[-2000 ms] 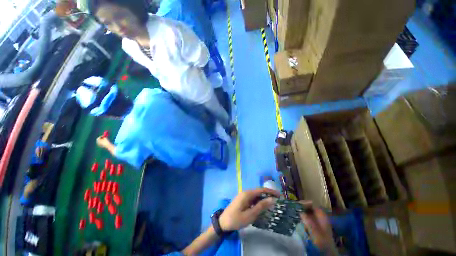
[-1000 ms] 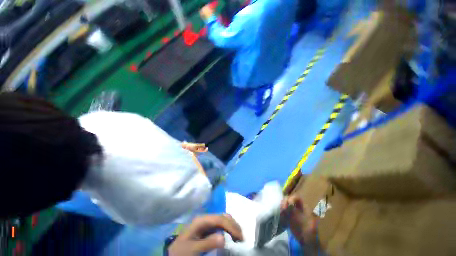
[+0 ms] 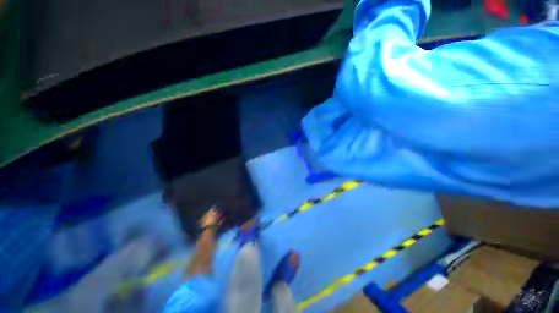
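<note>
A dark box or stack of trays (image 3: 211,186) is on the blue floor beside the green bench. Its upper part is nearly black and its lower part dark grey-brown. My left hand (image 3: 210,219) is small and blurred at its near edge, with the forearm coming up from the bottom of the picture. Whether the fingers grip the edge or only touch it cannot be told. My right hand is not in view.
The green bench edge (image 3: 245,84) curves across the top, with a large dark tray (image 3: 159,30) on it. A person in a blue smock (image 3: 429,116) fills the upper right. Cartons (image 3: 509,226) and a blue frame (image 3: 407,287) are lower right. My feet are on the floor.
The view has swung down toward the floor by the bench. The white item between my hands is gone from view. My left hand is now at the dark box; my right hand has left the picture.
</note>
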